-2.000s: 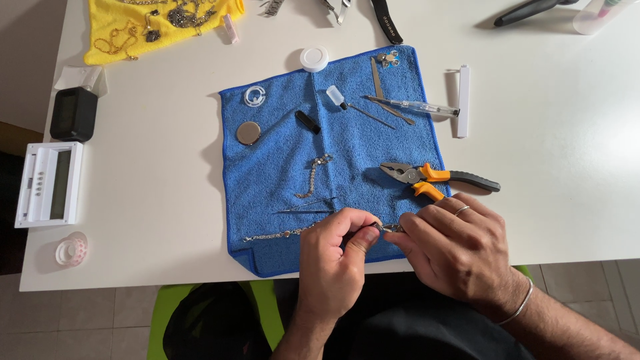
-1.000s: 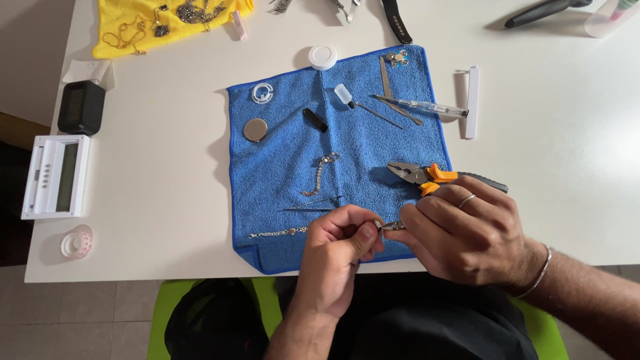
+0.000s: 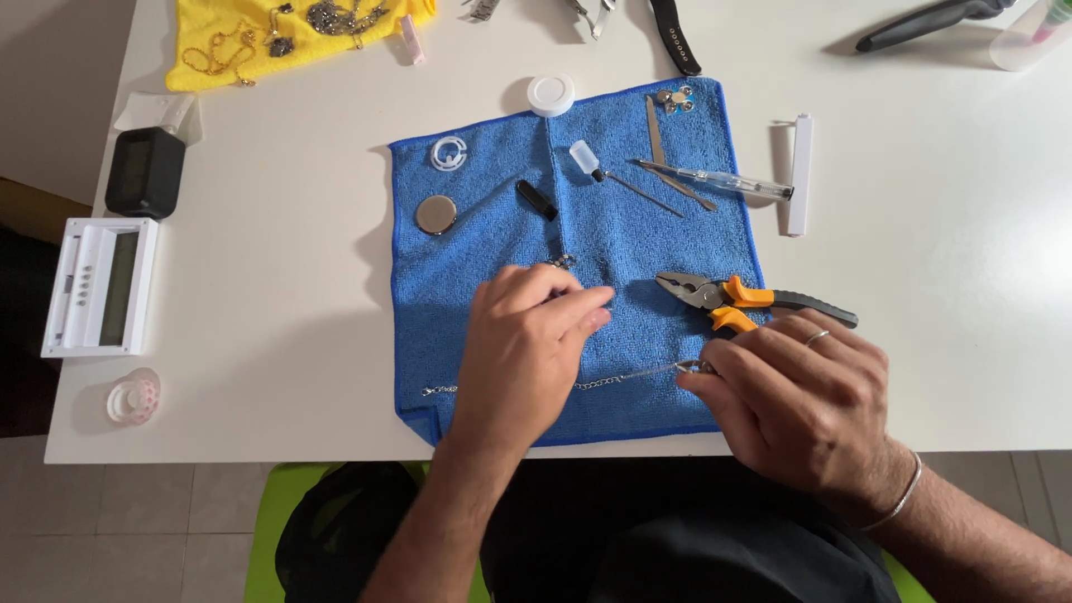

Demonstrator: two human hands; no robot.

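Observation:
A silver chain [image 3: 599,383] lies along the lower part of the blue cloth [image 3: 494,251], passing under my left wrist. Its right end runs up to my right hand [image 3: 791,385], whose thumb and fingers pinch it together with a small metal tip, perhaps of a tool mostly hidden in the palm. My left hand [image 3: 532,327] hovers over the middle of the cloth, fingers curled, beside a second small chain [image 3: 563,262] that it mostly hides; whether it holds anything is hidden. Combination pliers with orange and black handles [image 3: 703,291] lie just above my right hand.
On the cloth lie a screwdriver [image 3: 724,178], tweezer-like metal tools [image 3: 655,134], a black cap [image 3: 536,199], a small bottle [image 3: 584,157] and a round metal disc [image 3: 436,214]. A white lid [image 3: 550,95] sits at its top edge. A yellow cloth [image 3: 293,59] bears jewelry. Digital devices [image 3: 100,287] stand left.
My left hand has left the fingertips of my right hand and moved up and left, over the small chain in the middle. My right hand still pinches the silver chain's end.

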